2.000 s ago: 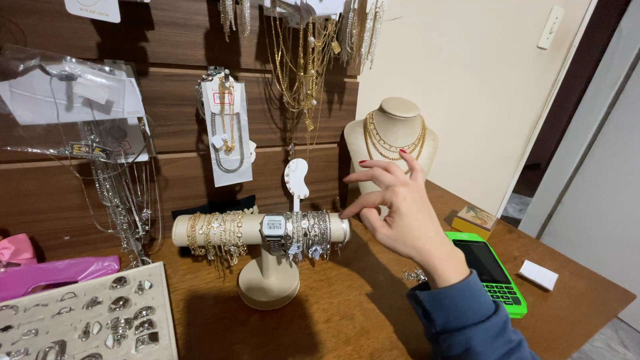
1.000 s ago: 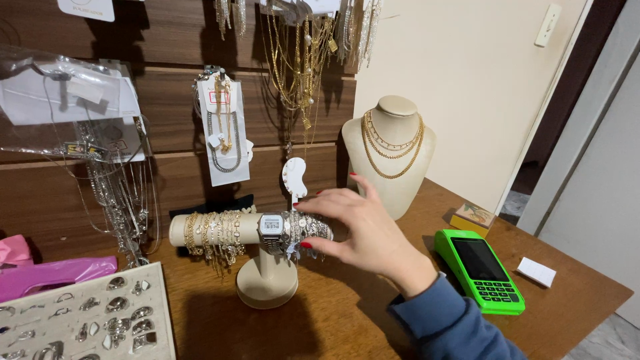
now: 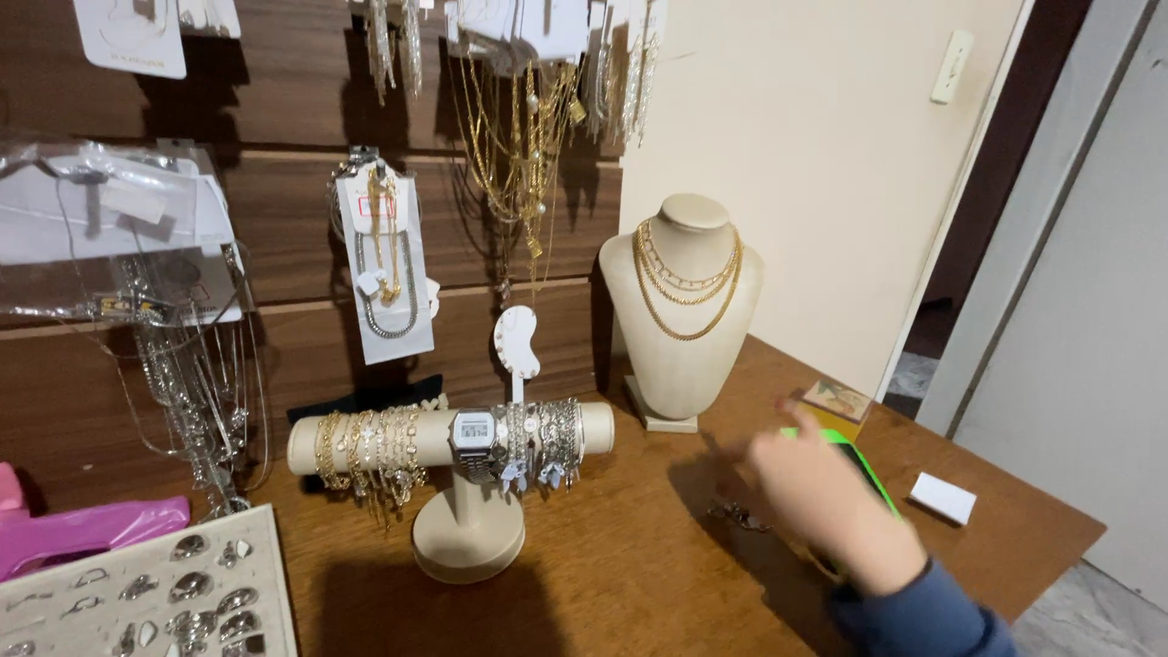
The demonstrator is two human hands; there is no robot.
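Note:
My right hand [image 3: 817, 484], blurred and in a blue sleeve, is over the wooden table beside a small chain bracelet [image 3: 737, 516] that lies on the tabletop. Whether its fingers touch the bracelet cannot be made out. Under and behind the hand is a green card terminal [image 3: 858, 465], partly hidden. To the left, a beige T-bar bracelet stand [image 3: 470, 538] carries gold-coloured bracelets [image 3: 370, 452], a silver digital watch [image 3: 474, 433] and silver-coloured bracelets [image 3: 547, 438]. My left hand is out of the frame.
A necklace bust [image 3: 693, 365] with gold-coloured chains stands behind. A ring tray [image 3: 274, 584] and a pink plastic item [image 3: 119, 534] are at left. Necklaces [image 3: 520, 164] hang on the slatted wall. A small box [image 3: 835, 401] and white card [image 3: 943, 498] are at right.
My right hand has moved from the right end of the bracelet stand to the right, over the table by the card terminal.

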